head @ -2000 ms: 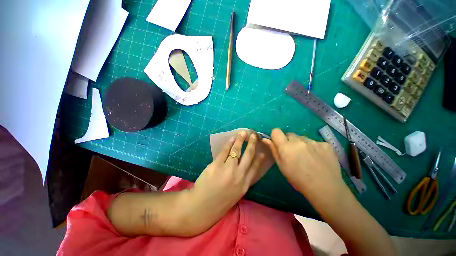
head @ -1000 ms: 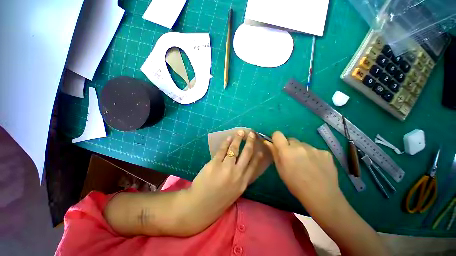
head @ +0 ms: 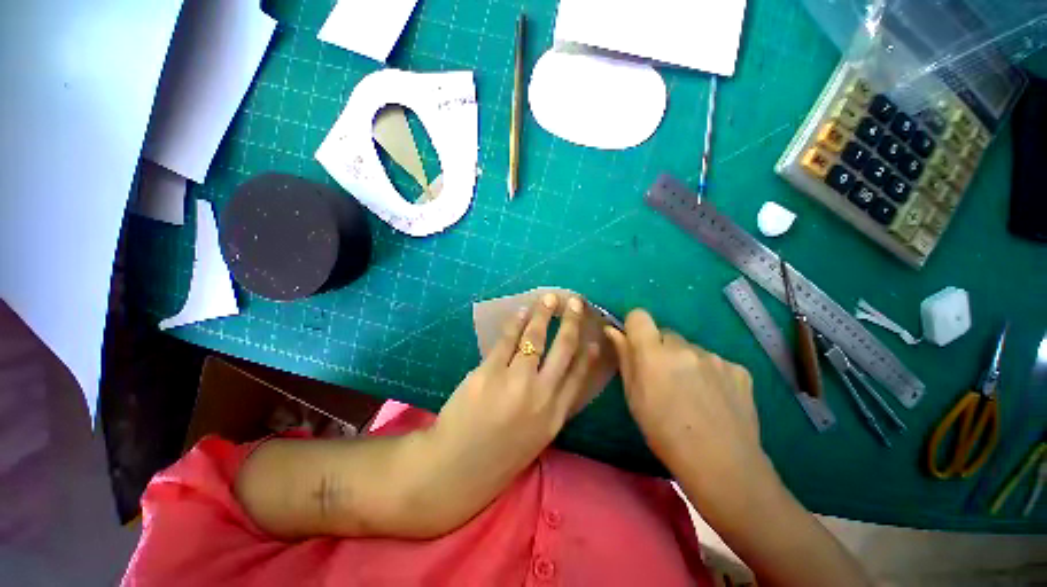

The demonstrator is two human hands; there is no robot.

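Note:
A grey-beige card pattern piece (head: 494,322) lies on the green cutting mat near its front edge. My left hand (head: 534,361) lies flat on it with fingers spread, pressing it down and hiding most of it. My right hand (head: 680,384) is closed on a slim craft knife (head: 605,314), whose thin tip meets the card's upper right edge by my left fingertips. Most of the knife's handle is hidden in my right hand.
Left: marked pattern piece (head: 455,155), dark round weight (head: 281,237), card offcuts (head: 207,275). Above: pencil (head: 517,109), oval card (head: 597,103), white rectangle (head: 654,29). Right: steel rulers (head: 735,237), wooden-handled awl (head: 806,355), dividers (head: 861,396), scissors (head: 964,436), calculator (head: 890,172) partly under plastic.
The whole view has shifted slightly, so the table items sit a little further left and up. Both hands keep nearly the same pose on the card and knife.

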